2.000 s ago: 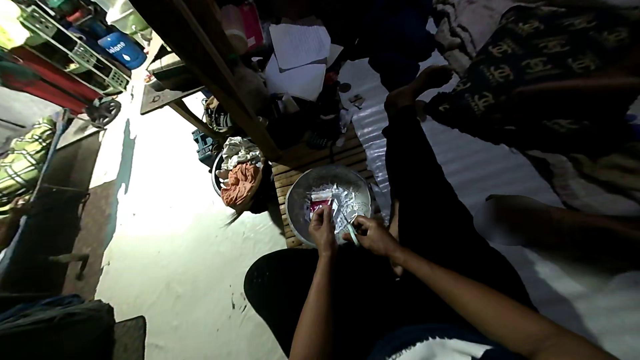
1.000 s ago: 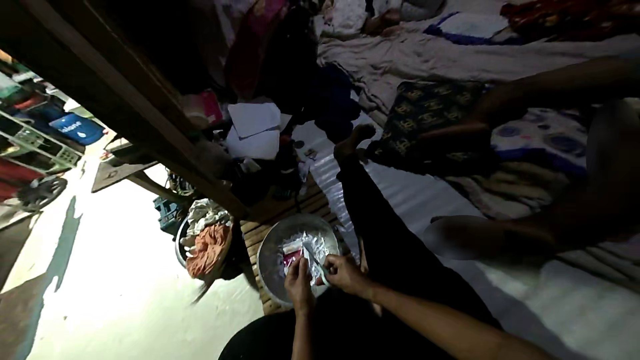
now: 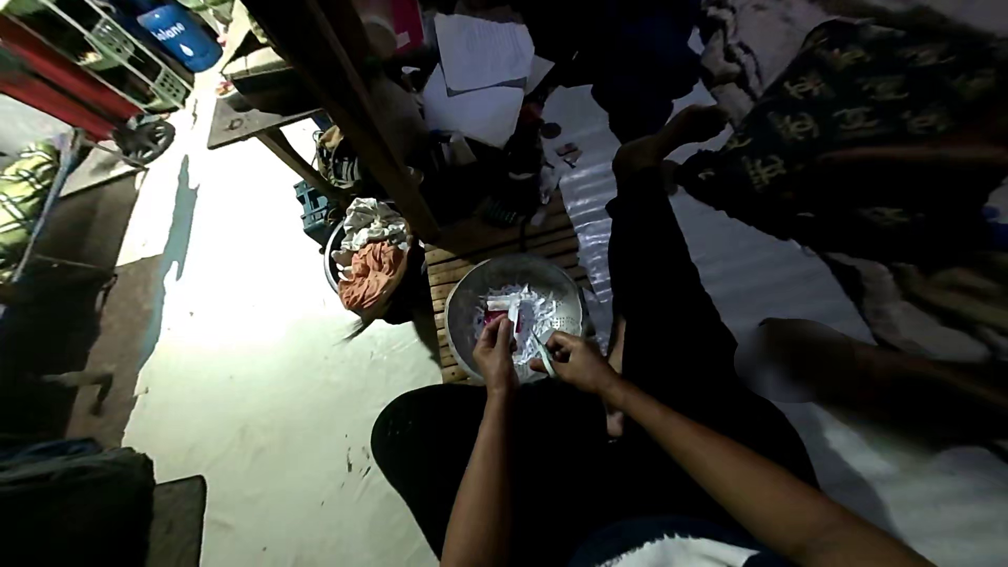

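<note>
A round metal basin (image 3: pixel 465 295) stands on a bamboo-slat surface (image 3: pixel 443 276) in front of my knees, with white paper shreds (image 3: pixel 538 309) inside. Over its near side, my left hand (image 3: pixel 496 354) pinches a thin white strip (image 3: pixel 513 309), apparently paper. A small red-and-white piece (image 3: pixel 494 313) shows just beyond these fingers; whether it is held or lies in the basin I cannot tell. My right hand (image 3: pixel 579 361) grips scissors (image 3: pixel 543 350) with pale handles, blades toward the strip. Whether the blades touch the strip is too small to tell.
Left of the basin is a tub of crumpled cloths (image 3: pixel 370 272). A wooden post (image 3: pixel 370 118) and loose papers (image 3: pixel 484 59) are beyond it. My leg (image 3: pixel 654 260) stretches out on the right, over a pale ridged mat (image 3: pixel 709 236). Another person's limb (image 3: pixel 827 358) is at the right.
The view has swung right and back. Both hands stay over the basin, the left with a strip and the right with the scissors.
</note>
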